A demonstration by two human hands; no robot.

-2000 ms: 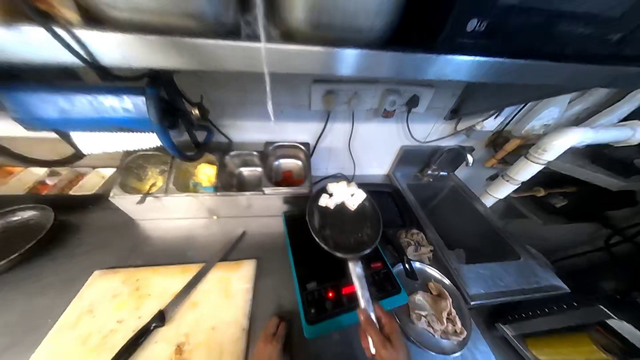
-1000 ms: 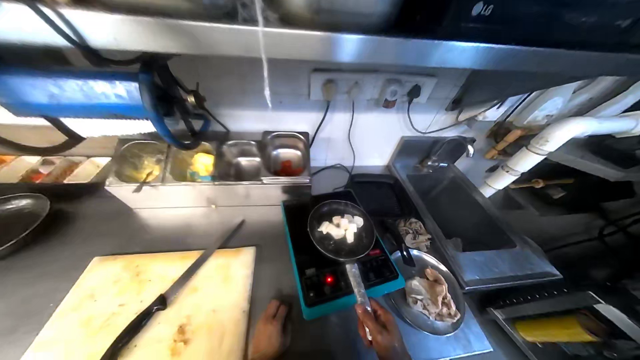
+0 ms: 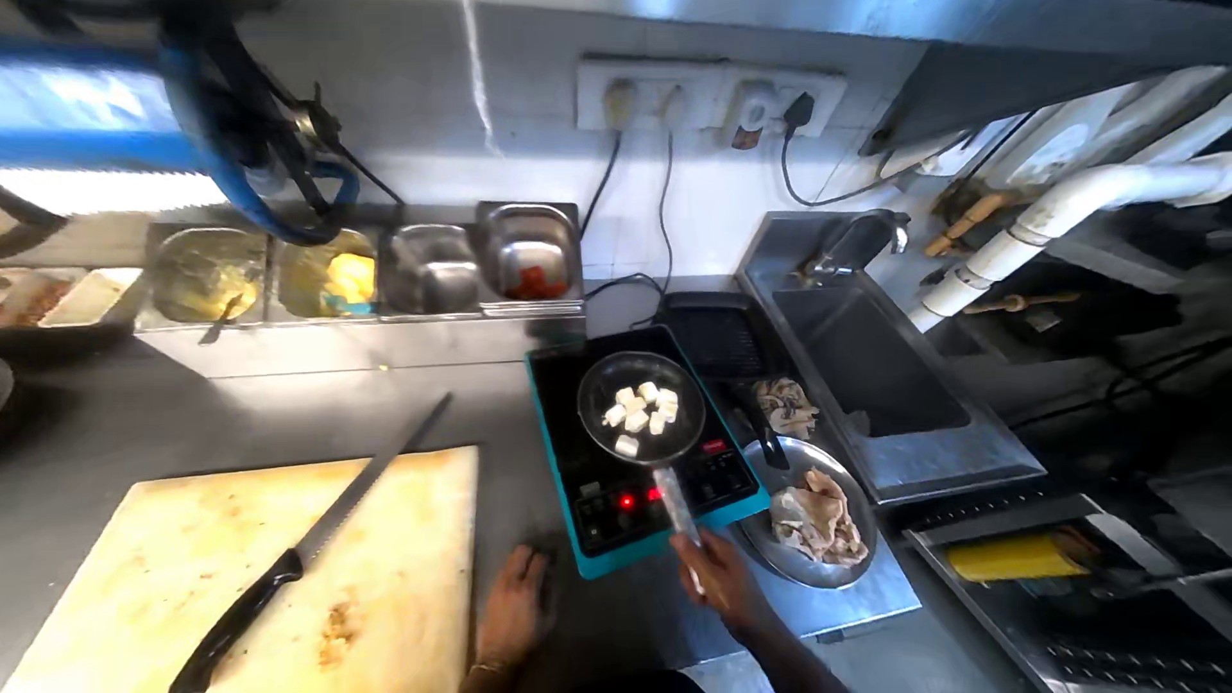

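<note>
A small black frying pan [image 3: 642, 408] with several white cubes [image 3: 636, 418] in it is over an induction cooktop [image 3: 587, 462] with a teal edge and lit red display. My right hand [image 3: 717, 577] is closed around the pan's metal handle [image 3: 677, 505]. My left hand [image 3: 515, 602] lies on the steel counter between the cooktop and a worn cutting board [image 3: 404, 568], holding nothing that I can see. A long knife with a black handle [image 3: 236, 616] lies diagonally across the board, its blade tip past the far edge. Whether the pan touches the cooktop I cannot tell.
Steel containers [image 3: 433, 269] of food line the wall. Right of the cooktop are a metal plate [image 3: 861, 486] holding a crumpled cloth [image 3: 823, 520], a black tray [image 3: 717, 332] and a sink [image 3: 866, 356]. Cords hang from the wall sockets [image 3: 707, 96]. A blue object [image 3: 96, 106] hangs at upper left.
Two seconds ago the white cubes were bunched at the pan's far side; now they are spread around its middle. My right hand has kept hold of the handle throughout.
</note>
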